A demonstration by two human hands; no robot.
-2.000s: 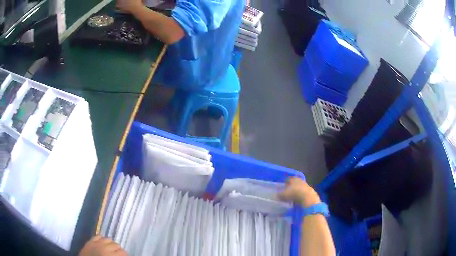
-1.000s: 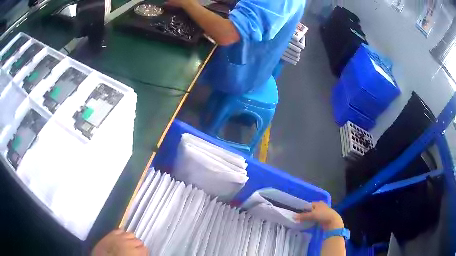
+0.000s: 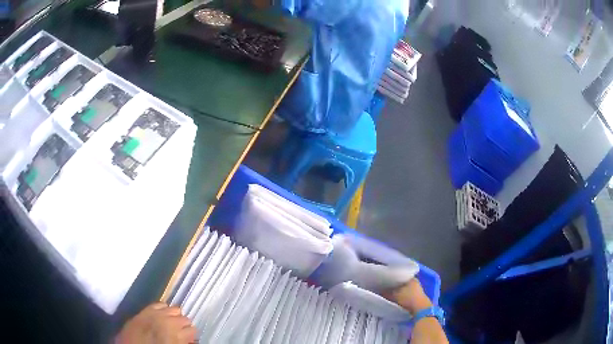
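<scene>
White-wrapped flat parts (image 3: 269,295) stand in a tight row in the blue bin (image 3: 232,181). A thicker bundle of white-wrapped parts (image 3: 279,228) leans at the bin's back left. My right hand (image 3: 409,295), with a blue wristband, is inside the bin's right side and holds a white sleeve (image 3: 366,269); its mouth gapes and shows a dark inside. The sleeve is blurred and my fingertips are partly hidden behind it. My left hand (image 3: 160,326) is at the bottom edge, partly cut off, by the bin's left corner and the bench edge. Its fingertips show no held thing.
A tall white tray stack (image 3: 134,222) with circuit boards (image 3: 144,142) in its top cells stands on the green bench (image 3: 222,101) at left. A person in a blue smock (image 3: 356,67) sits beyond the bin on a blue stool (image 3: 336,151). Blue crates (image 3: 497,134) stand at right.
My right hand has moved left and the white sleeve is raised and opened wider above the row. My left hand stays near the bin's left corner. The neighbour's forearm has left the small-parts tray.
</scene>
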